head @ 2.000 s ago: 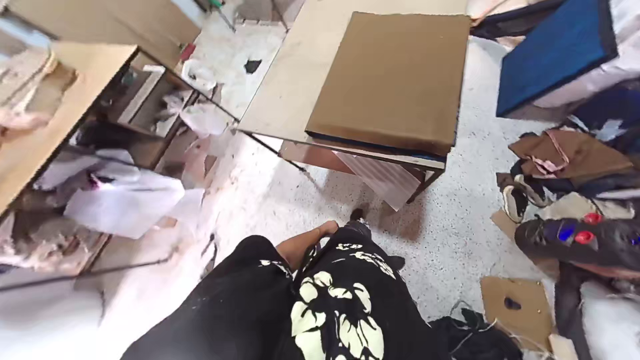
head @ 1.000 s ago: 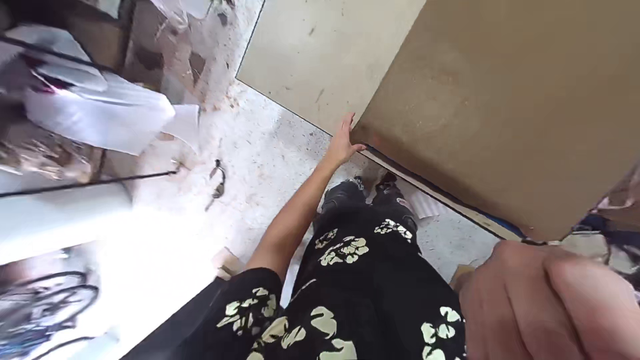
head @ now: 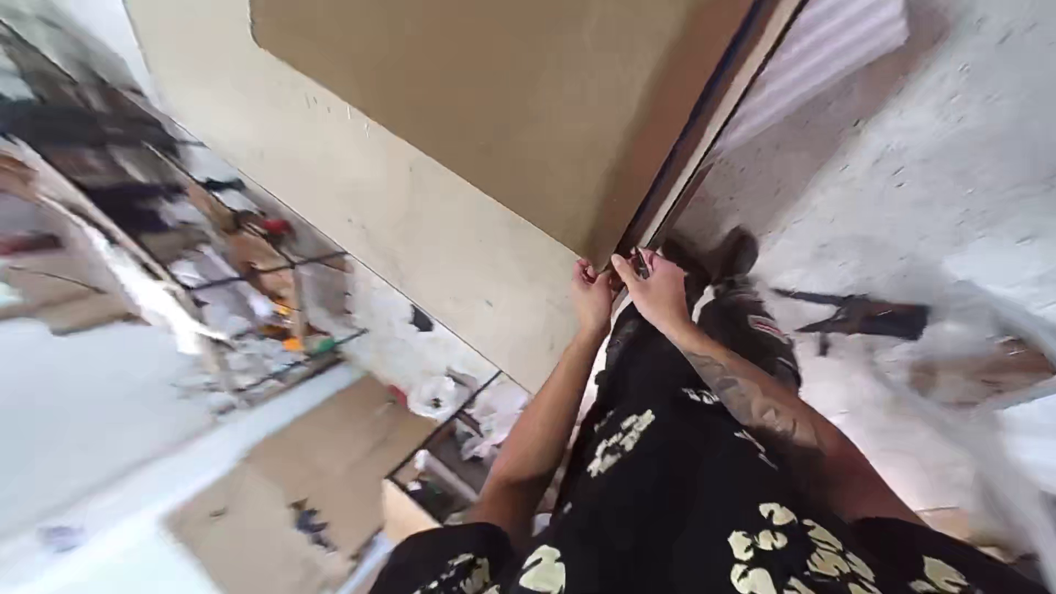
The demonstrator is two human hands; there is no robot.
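Note:
A brown sheet of fabric or board [head: 495,107] lies on top of a pale wooden table [head: 396,198], with a dark blue layer showing along its edge. At the near corner of the brown sheet, my left hand [head: 592,293] has its fingers curled in against the corner. Close beside it, my right hand [head: 654,285] pinches the edge at the same corner, with a small dark thing between thumb and fingers that is too blurred to name. Whether the left fingers hold the sheet or only touch it cannot be told.
Shelving with scattered scraps [head: 247,280] runs along the left. A brown board [head: 289,487] lies at lower left. White plastic bags [head: 437,396] are by the table's edge. On the speckled floor [head: 932,165] at right is a dark tool-like object [head: 874,318].
Both hands have come together at the brown sheet's near corner; one second ago the left was alone at its edge and the right hung apart at lower right. The view has turned strongly.

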